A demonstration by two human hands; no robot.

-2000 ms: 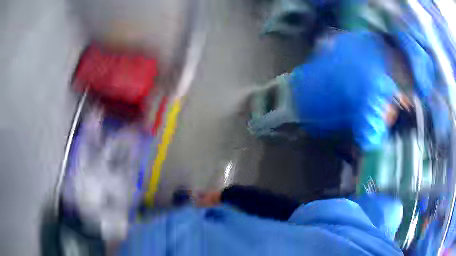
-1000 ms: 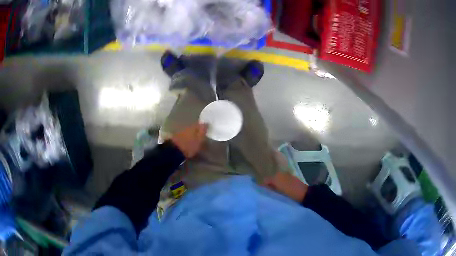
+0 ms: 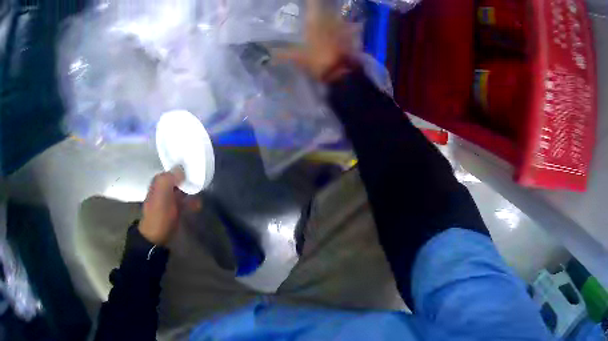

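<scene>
My left hand [image 3: 162,208] holds a white round tub or lid [image 3: 186,150] by its lower edge, tilted, left of centre. My right hand [image 3: 327,41] is stretched out to the top, over and against the heap of clear plastic bags [image 3: 180,73]. It is blurred, with fingers apart; whether it grips any plastic I cannot tell. The crinkled, shiny bags fill the upper left and middle, and a corner of one hangs down near my knees.
A blue bin [image 3: 378,33] shows at its edge under the bags. An open red fire extinguisher box [image 3: 560,93] stands at the right. Dark green crates [image 3: 30,100] are at the left. A pale green stool [image 3: 561,301] is at the lower right. My knees are bent below the bags.
The bags and red box are now much closer. My left hand still holds the white disc, now further left and tilted. My right hand has moved from beside my thigh up to the bags.
</scene>
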